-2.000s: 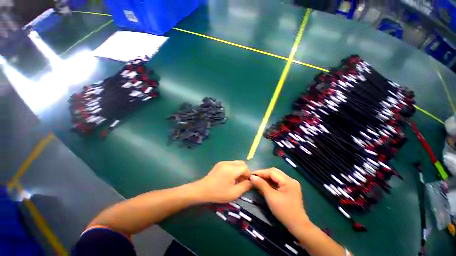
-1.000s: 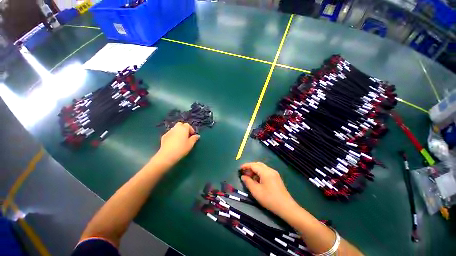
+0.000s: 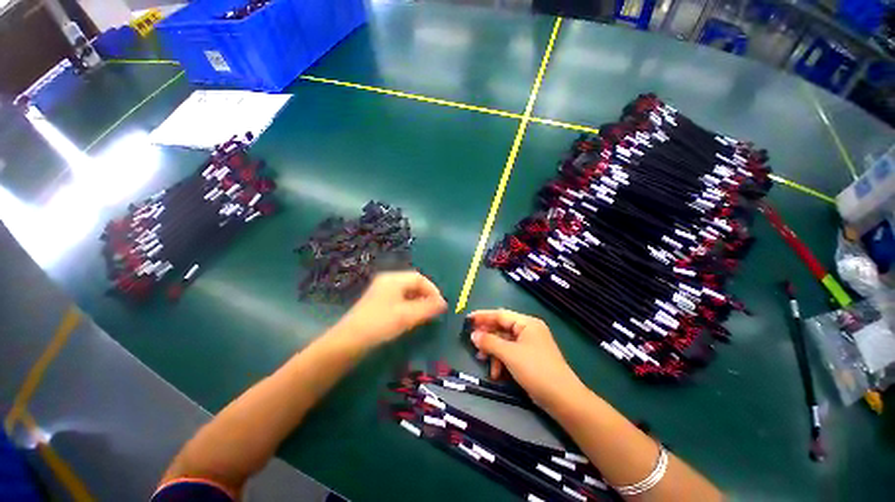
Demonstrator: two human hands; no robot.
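Note:
My right hand is closed on the dark connector end of a wire harness, just right of the yellow line's near end. My left hand is just left of it, fingertips pinched together, slightly blurred; a tiny dark part seems to show at the fingertips. The hands are apart. A heap of small black plastic parts lies behind my left hand. The work group of harnesses, with red-black ends and white bands, lies below my hands, partly hidden by my right forearm.
A large harness pile lies right, a smaller bundle left. A blue bin and white paper are at the back left. A red-green tool, single harness and clear plastic bag lie far right.
My left hand went from beside my right hand to the black parts heap, then came back toward my right hand. My right hand stays near the work group, holding a harness end.

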